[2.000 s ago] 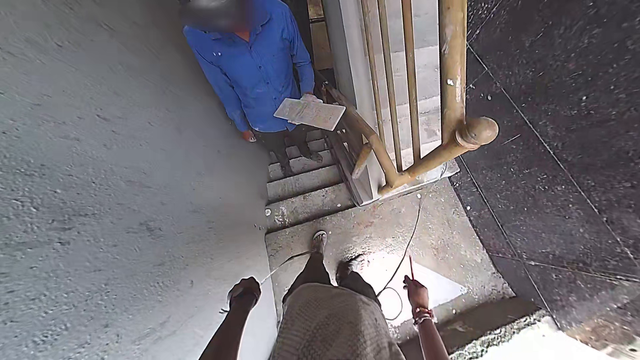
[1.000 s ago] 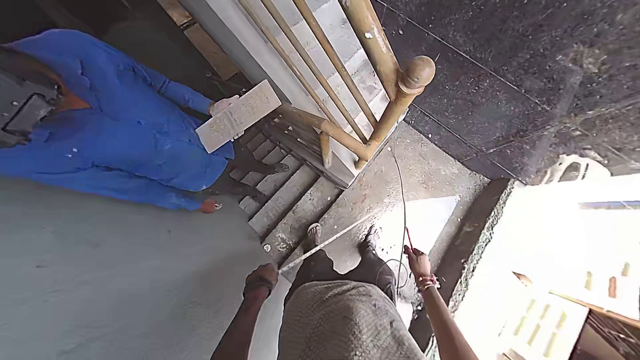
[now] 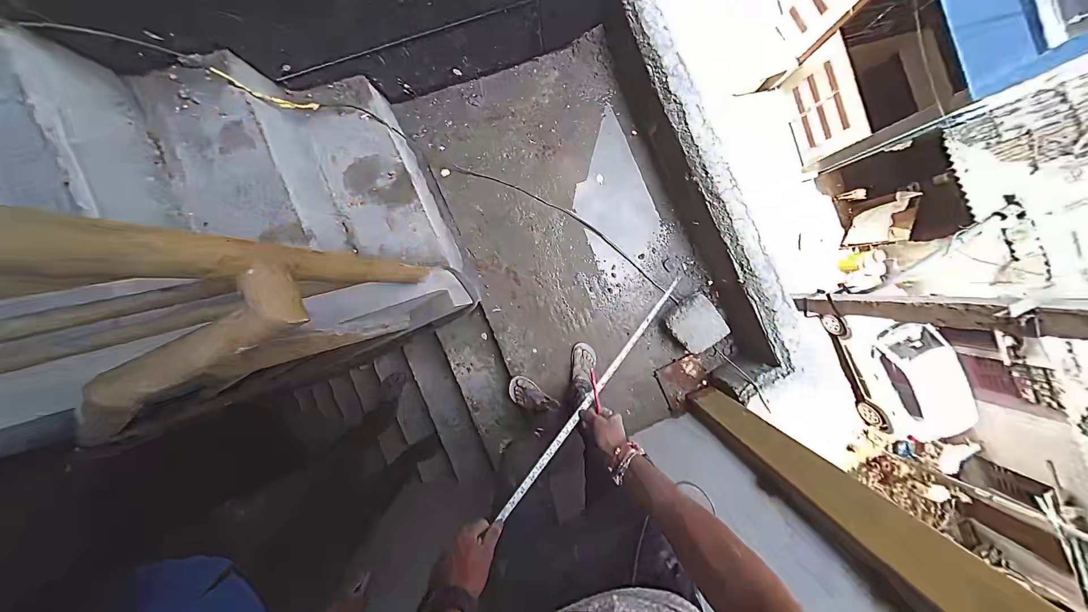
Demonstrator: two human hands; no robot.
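Observation:
My left hand (image 3: pixel 466 557) grips the near end of a long, pale measuring strip with markings (image 3: pixel 544 459), likely a tape measure's blade. The strip slants up and right over the landing. My right hand (image 3: pixel 605 432) is closed around a thin red pencil-like stick (image 3: pixel 596 393) and meets the strip partway along. A beaded bracelet (image 3: pixel 627 461) is on the right wrist. The strip's far end lies above a dark cable (image 3: pixel 561 208), near a grey block (image 3: pixel 697 323). My sandalled feet (image 3: pixel 583 361) are beyond the hands.
Stairs drop away at left beside a yellow-brown railing (image 3: pixel 187 246); other steps (image 3: pixel 340 170) rise at upper left. A low rough wall (image 3: pixel 722 178) edges the landing, with a street and a white car (image 3: pixel 925 381) below. Blue clothing of a person (image 3: pixel 200 585) shows at bottom left.
The view has swung strongly toward the landing's outer edge. My hands are closer together, and the strip now reaches far past my right hand. The person in blue is mostly out of view.

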